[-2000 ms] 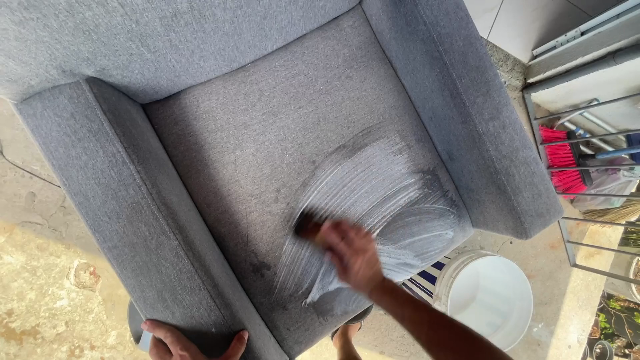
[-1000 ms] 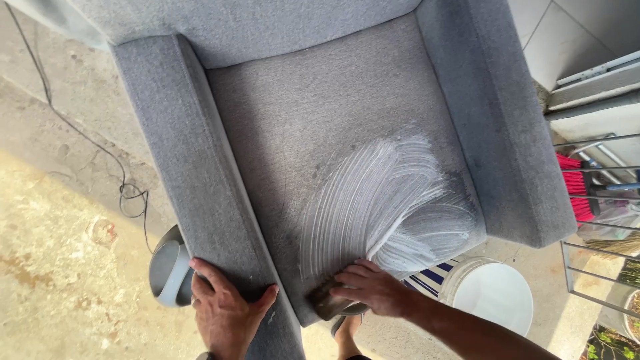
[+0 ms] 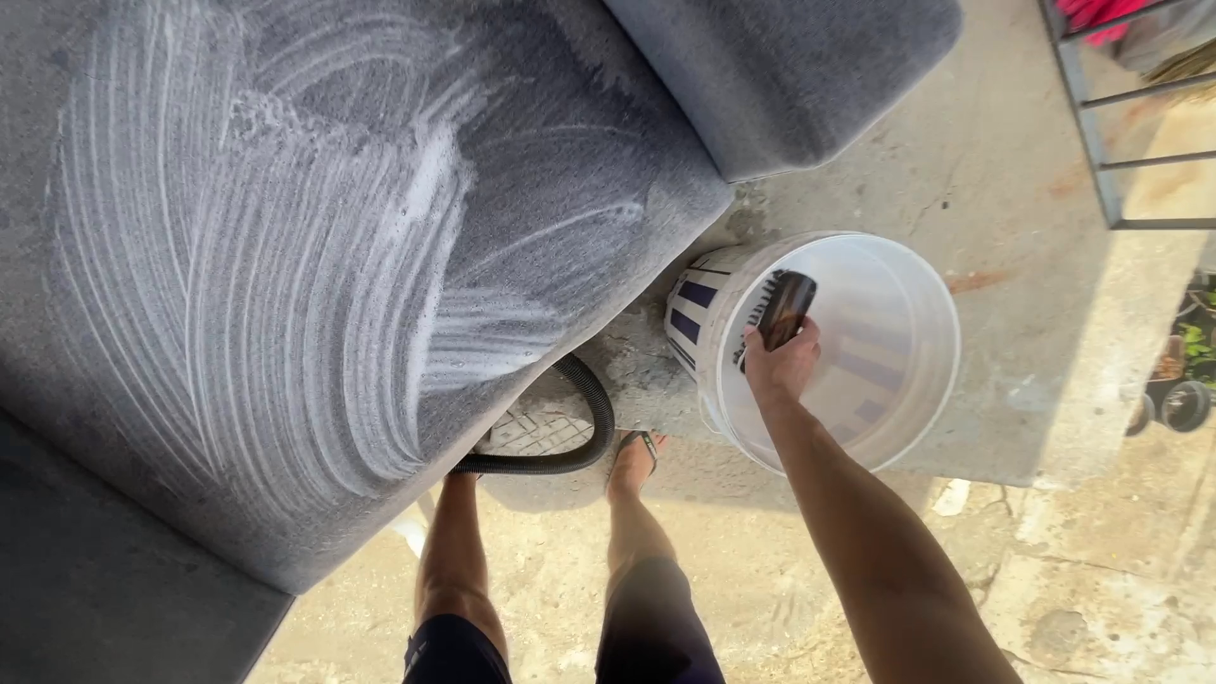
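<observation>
My right hand (image 3: 785, 363) grips a dark scrub brush (image 3: 789, 306) inside the mouth of a white plastic bucket (image 3: 936, 380), its bristles facing left. Blue stripes mark the bucket's outer side. White foam in curved streaks (image 3: 313, 285) covers much of the grey fabric armchair's seat (image 3: 560, 228), to the left of the bucket. Darker, damp-looking fabric borders the foam at the upper right. My left hand is out of view.
Below the seat's front edge a black corrugated hose (image 3: 600, 418) curves near my feet. The chair's arm (image 3: 798, 76) juts out above the bucket. A metal rack (image 3: 1092, 142) stands at the upper right, with potted plants (image 3: 1187, 380) at the right edge.
My right hand has moved with the brush from the seat's front edge into the bucket. My left hand, earlier on the chair's arm, is out of view. The view has shifted towards the bucket.
</observation>
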